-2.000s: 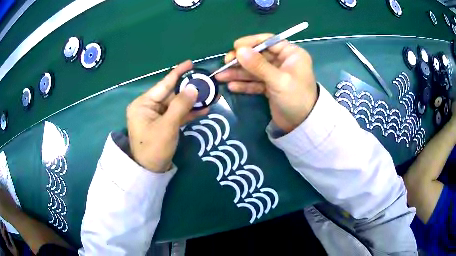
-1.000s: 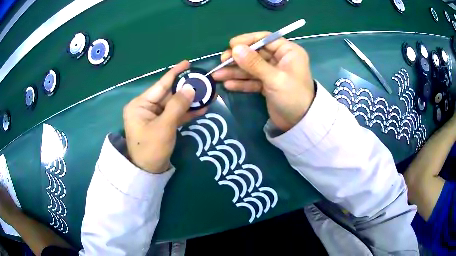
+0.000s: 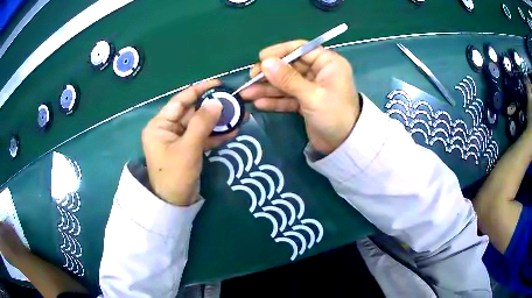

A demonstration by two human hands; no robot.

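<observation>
My left hand [image 3: 178,137] holds a black-rimmed round part [image 3: 228,110] with its thumb on the face. White arcs lie on the face around the dark centre, partly hidden by the thumb. My right hand [image 3: 312,87] holds silver tweezers [image 3: 315,43] like a pen, their tip at the upper edge of the white arc on the part. A clear liner sheet with rows of white crescent pieces [image 3: 272,187] lies on the green bench just below my hands.
Spare tweezers [image 3: 426,73] and another sheet of arcs [image 3: 437,125] lie at right, beside a pile of round parts [image 3: 497,87] and a person's arm [image 3: 507,169]. A third sheet [image 3: 70,221] and another arm [image 3: 35,265] are at left. The belt [image 3: 175,41] carries spaced round parts.
The round parts on the belt have shifted right. My left thumb has moved slightly over the held part. Both hands and the tweezers have moved slightly left in view.
</observation>
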